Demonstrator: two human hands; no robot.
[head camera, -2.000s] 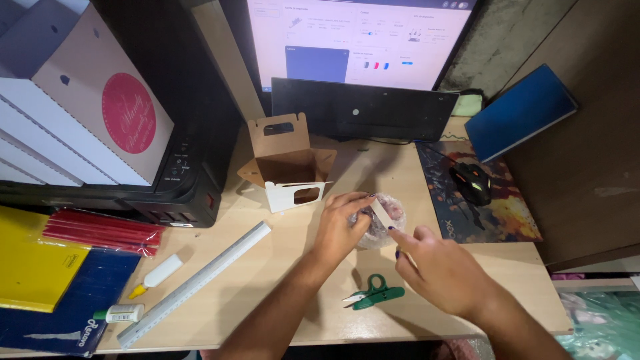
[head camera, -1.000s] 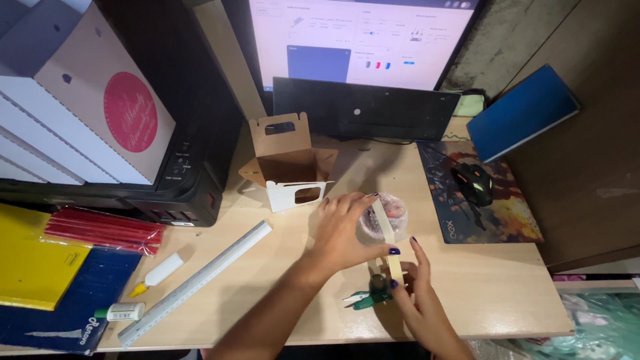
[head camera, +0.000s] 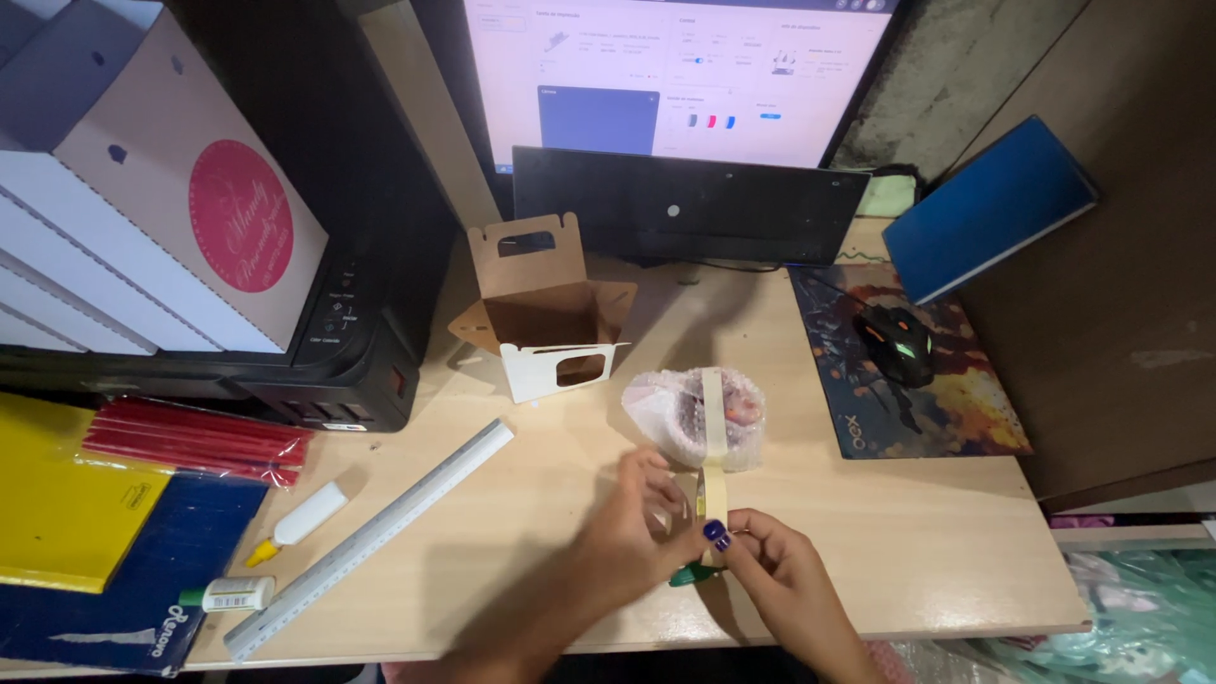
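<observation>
An item in bubble wrap (head camera: 746, 418) lies on the wooden desk, a strip of pale masking tape (head camera: 713, 408) across its top. The tape runs down toward a roll of tape (head camera: 708, 499) between my hands, just below the bundle. My left hand (head camera: 646, 522) is at the roll's left, its thumb reaching toward my right fingers. At the roll's lower end, my right hand (head camera: 779, 570) pinches the tape with thumb and fingers. Green-handled scissors (head camera: 695, 573) lie beneath the hands, mostly hidden. An open white and brown handled carton (head camera: 560, 370) stands behind, to the left.
A clear ruler (head camera: 380, 537), glue bottles (head camera: 309, 511) and a red packet (head camera: 195, 442) lie left. Stacked white boxes (head camera: 218, 218) sit on a black printer (head camera: 380, 361). A keyboard (head camera: 684, 204) leans before the monitor (head camera: 788, 57). A mouse (head camera: 896, 347) rests on its mat at right.
Both hands have moved down from the bundle toward the desk's front edge. The tape roll now shows between them, and more of the bubble wrap and its tape strip is uncovered.
</observation>
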